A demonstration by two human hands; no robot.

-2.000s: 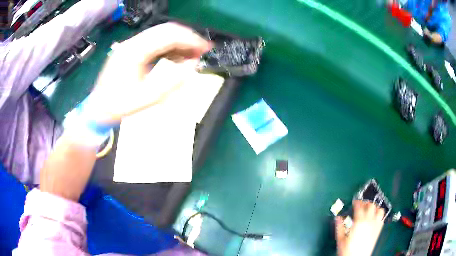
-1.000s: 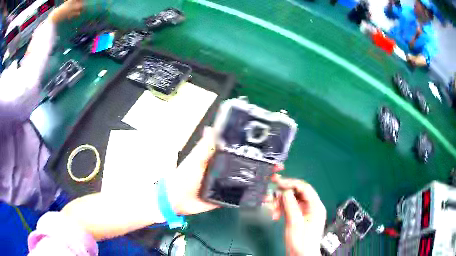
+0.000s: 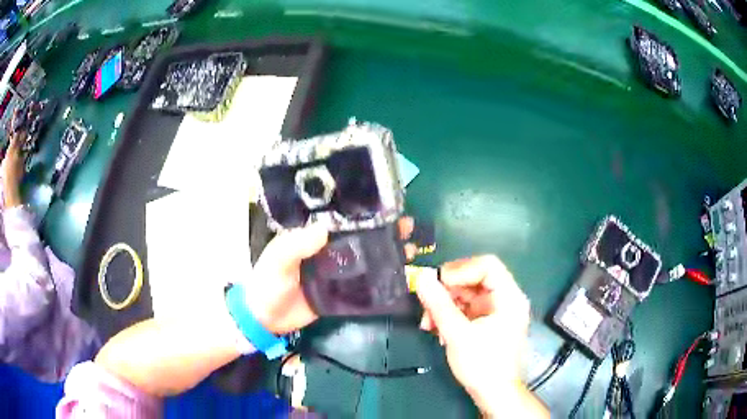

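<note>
My left hand (image 3: 287,274) holds an open camera unit. Its camouflage-rimmed front (image 3: 328,180) with a lens surround is at the top, and its dark control half (image 3: 352,274) is below. My right hand (image 3: 483,315) is at the unit's lower right edge, its fingertips pinching a small yellow-and-black piece, possibly a memory card (image 3: 424,278). Another small dark square (image 3: 424,237) shows just above, beside my left fingertips. The light blue packet (image 3: 407,169) is mostly hidden behind the unit.
A black tray (image 3: 310,90) at left holds paper sheets (image 3: 196,245), a closed unit (image 3: 201,82) and a tape roll (image 3: 120,276). A second open unit (image 3: 610,286) with cables lies at right by power supplies (image 3: 731,270). A black cable (image 3: 368,372) lies below. Another person's arm is far left.
The view has shifted. Over two seconds my left hand left the tray and my right hand left the second unit. The held unit came up, and my right fingers have closed in at its edge.
</note>
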